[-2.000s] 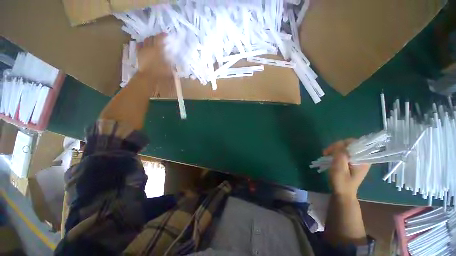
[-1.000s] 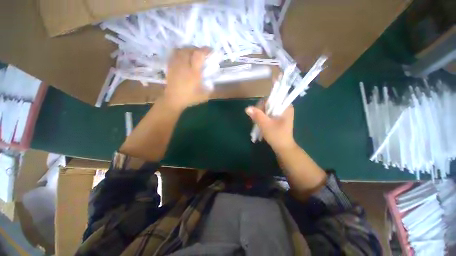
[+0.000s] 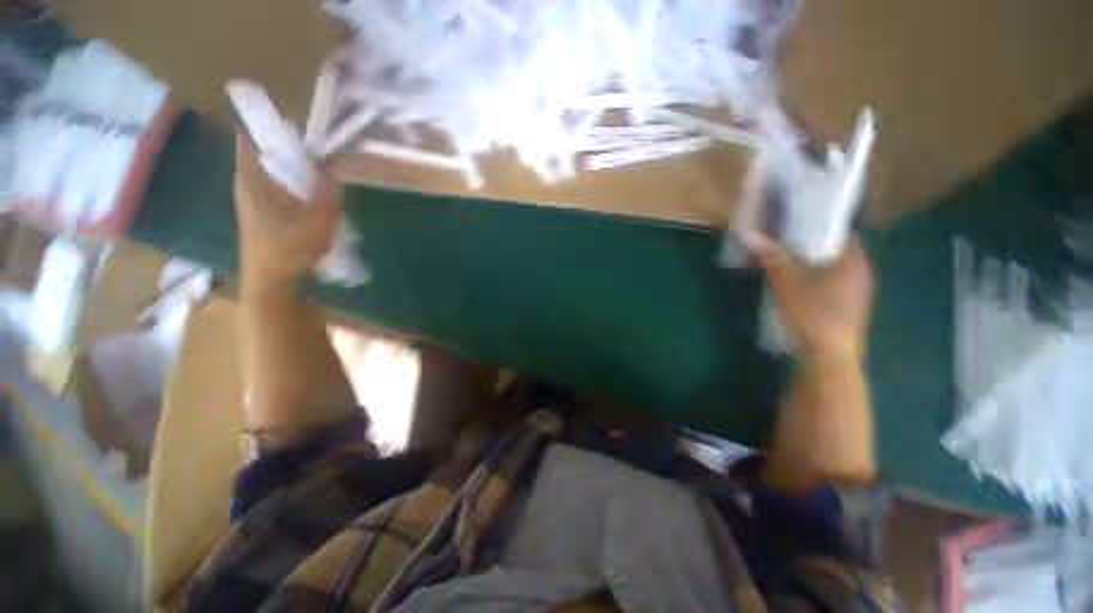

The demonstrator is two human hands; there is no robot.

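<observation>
My left hand [image 3: 285, 228] is at the left, over the near left edge of the carton, closed around a small bunch of white tubes [image 3: 273, 141]. My right hand [image 3: 825, 287] is at the right, closed around a bunch of white sticks [image 3: 817, 198] that point up and away. Both hands are blurred, and the exact number of pieces is hidden. A tangled heap of white tubes [image 3: 539, 72] lies in the open carton [image 3: 527, 195] between and beyond the hands.
Slim sticks [image 3: 1037, 395] lie roughly parallel on the green table [image 3: 539, 293] at right. A red-rimmed crate [image 3: 953, 572] is below right, another [image 3: 142, 174] at far left. A lower carton [image 3: 198, 395] stands below the table edge at left. Carton flaps [image 3: 947, 96] spread outward.
My left hand has moved left out of the heap, now with a bunch of tubes in it. My right hand has moved right, still holding its sticks. The view has shifted and is more blurred.
</observation>
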